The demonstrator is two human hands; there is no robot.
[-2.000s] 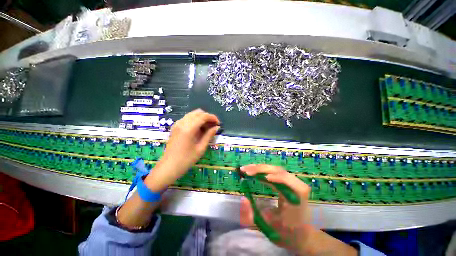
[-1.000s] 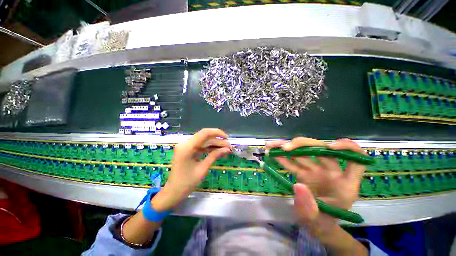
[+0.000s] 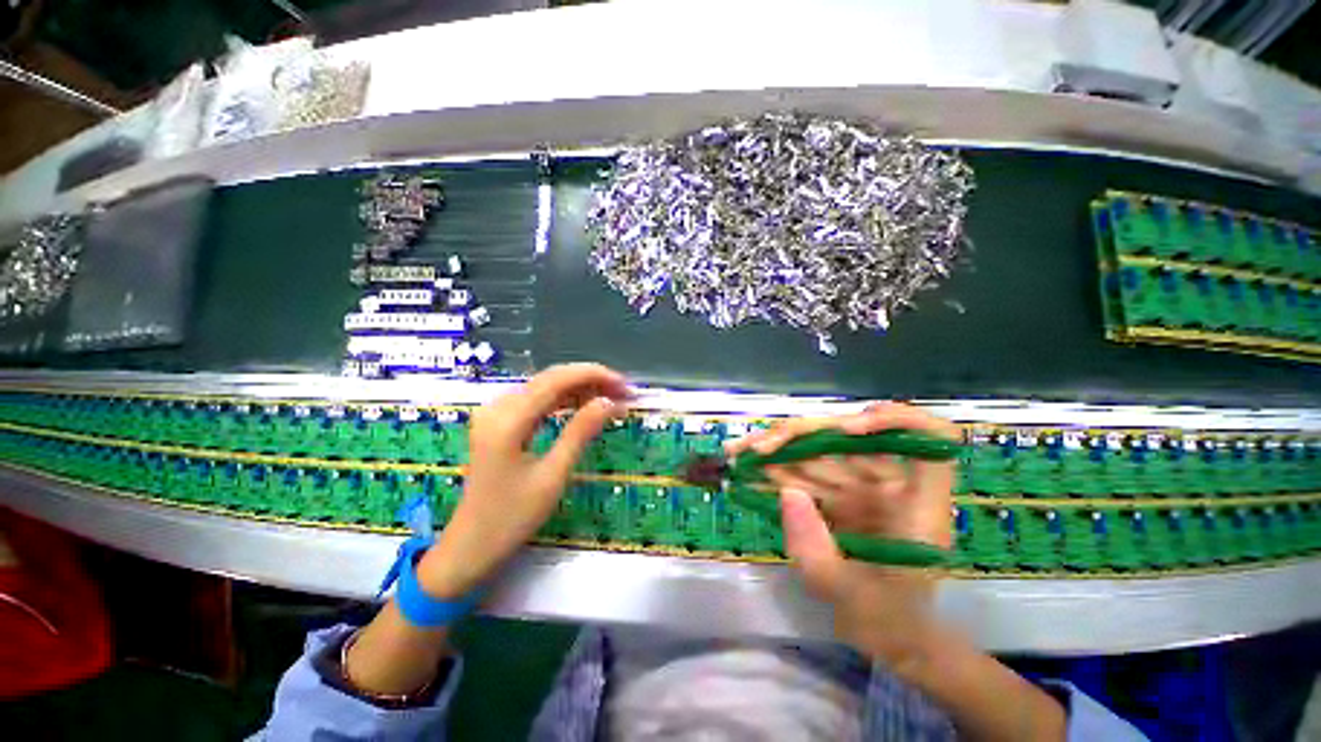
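Note:
Green-handled cutters [image 3: 855, 444] are in my right hand [image 3: 869, 507], their dark jaws pointing left over the green circuit board panels [image 3: 652, 515]. My right hand is slightly blurred. My left hand [image 3: 529, 449] is over the panels to the left of the jaws, thumb and index finger bent towards each other with a gap between the tips. Whether a tiny part is at these fingertips cannot be told. A blue wrist strap [image 3: 430, 587] is on my left wrist. A wide pile of silver leaded components [image 3: 782, 225] lies behind the boards.
Stacked circuit board panels [image 3: 1217, 276] lie at the right on the dark green surface. White and dark blocks [image 3: 413, 326] lie left of the pile, beside a thin clear strip [image 3: 543, 218]. A grey translucent bag or tray [image 3: 138, 268] and a smaller silver pile [image 3: 41, 264] are far left.
The cutters came up level, then moved slightly left and their handles closed somewhat. My left hand moved down and left from its first position, and its fingertips have parted since one second ago.

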